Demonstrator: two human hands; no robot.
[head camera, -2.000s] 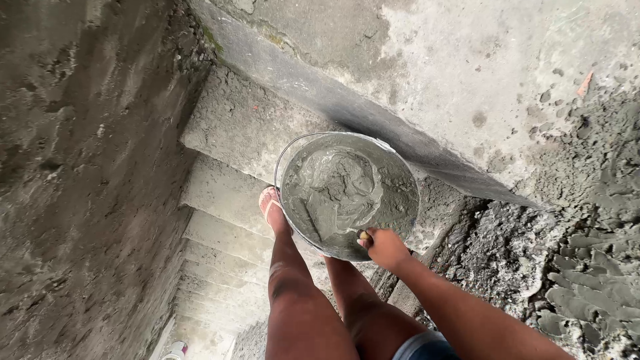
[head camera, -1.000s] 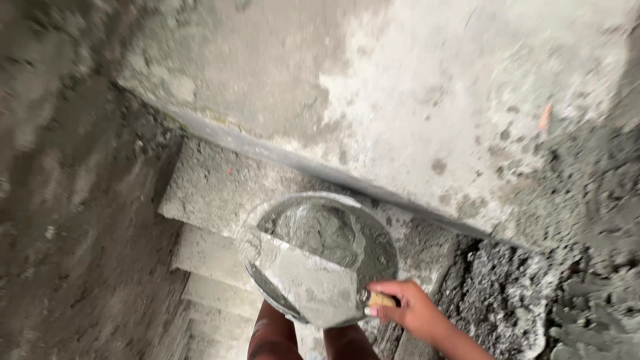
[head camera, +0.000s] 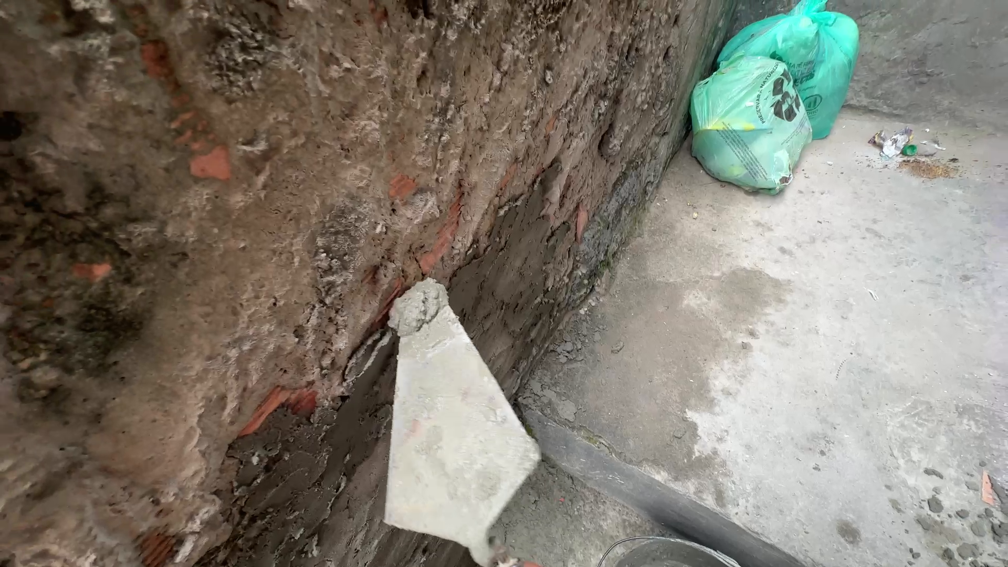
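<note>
A mason's trowel (head camera: 457, 433) is raised against the rough wall (head camera: 260, 236), with a lump of wet mortar (head camera: 420, 305) at its tip. The tip is at the upper edge of a darker, freshly mortared patch (head camera: 504, 283). Only a trace of fingers of my right hand (head camera: 529, 564) shows at the bottom edge, by the trowel's handle, which is mostly out of frame. At the bottom, the rim of the bucket (head camera: 669, 540) peeks in. My left hand does not show.
Two tied green plastic bags (head camera: 752, 126) stand in the far corner against the wall. Small litter (head camera: 898, 143) lies right of them on the concrete floor (head camera: 835, 378). A step edge (head camera: 630, 480) runs down to the lower right, above the bucket. Mortar crumbs dot the floor at lower right.
The trowel was over the bucket a second ago; now it is up at the wall with mortar on its tip. The view has swung to the wall and floor corner.
</note>
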